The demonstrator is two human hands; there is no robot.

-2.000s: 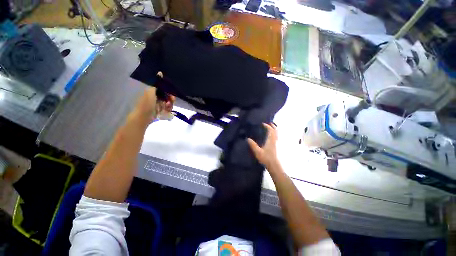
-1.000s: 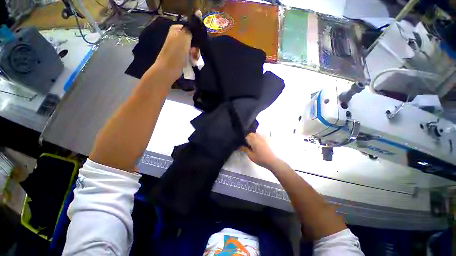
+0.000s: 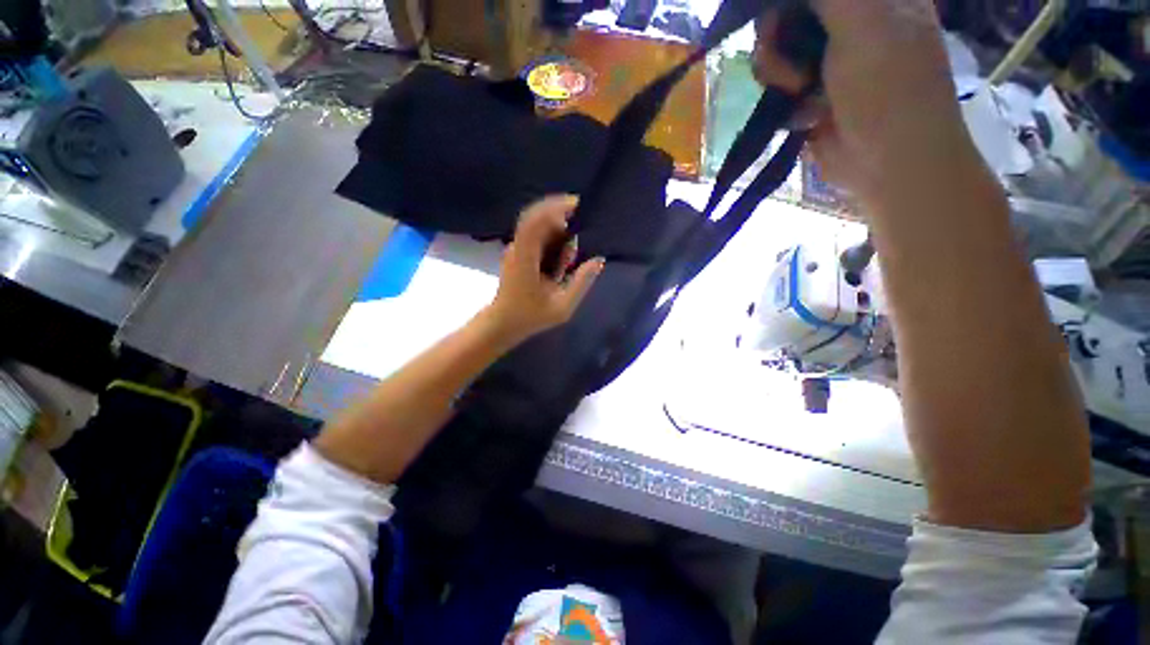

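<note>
Black cut fabric panels (image 3: 441,158) lie in a pile on the table in front of me. More black fabric (image 3: 517,378) runs from the pile over the table's front edge towards my lap. My right hand (image 3: 839,107) is raised at the upper right and holds black fabric strips (image 3: 744,189) stretched down towards the pile. My left hand (image 3: 549,271) is over the fabric at the centre, thumb and fingers apart; whether it pinches any cloth cannot be told.
A white sewing machine head (image 3: 813,296) stands right of the fabric. A grey board (image 3: 252,252) lies at left, with a grey motor-like unit (image 3: 95,145) beyond it. A yellow-rimmed crate (image 3: 183,435) is at lower left. A ruler strip (image 3: 706,485) runs along the front edge.
My right hand has risen from the table's front to the upper right, pulling strips up. My left hand has moved down and right from the back of the pile; the back panels lie spread.
</note>
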